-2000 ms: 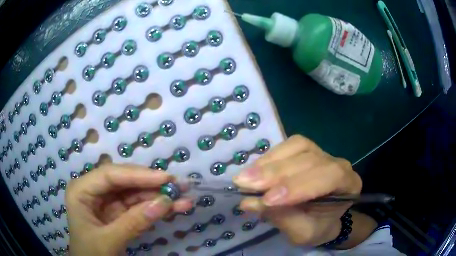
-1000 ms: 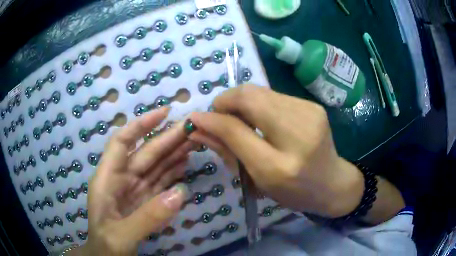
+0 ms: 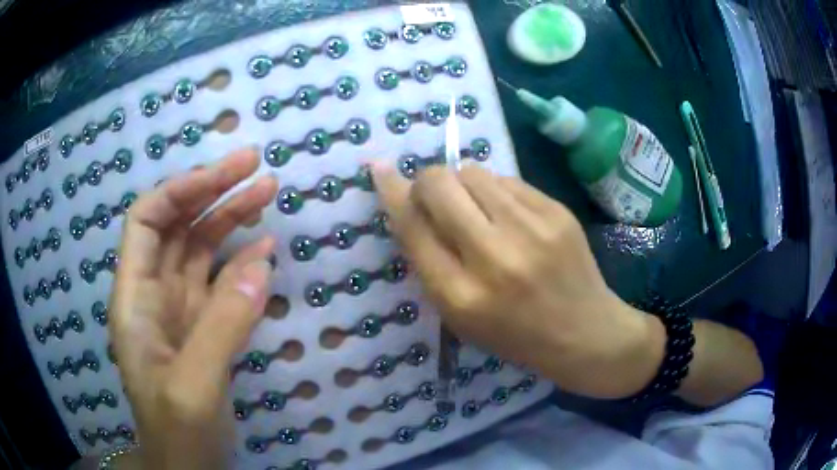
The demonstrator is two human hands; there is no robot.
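Observation:
The white foam tray (image 3: 229, 124) holds rows of small round silver-green metal pieces in linked slots. My right hand (image 3: 514, 248) holds slim silver tweezers (image 3: 451, 133) upright across the palm; the tips stick out above the fingers and the back end shows below. Its index fingertip touches the tray at the right end of a slot, by a round piece (image 3: 368, 176) that is partly covered. My left hand (image 3: 188, 285) hovers over the tray's left middle, fingers spread and curved. A small dark spot shows by its thumb tip; I cannot tell what it is.
Right of the tray on the dark green bench (image 3: 587, 275) lie a green needle-tip bottle (image 3: 633, 165), a white oval dish with green smear (image 3: 547, 34), a teal tool (image 3: 705, 174) with a thin stick, and a thin brown stick (image 3: 637, 32). Stickers (image 3: 427, 13) mark the tray corners.
My right hand has brought the round piece from between its fingertips down to the formerly empty slot end. My left hand has moved left, away from it. The view has shifted.

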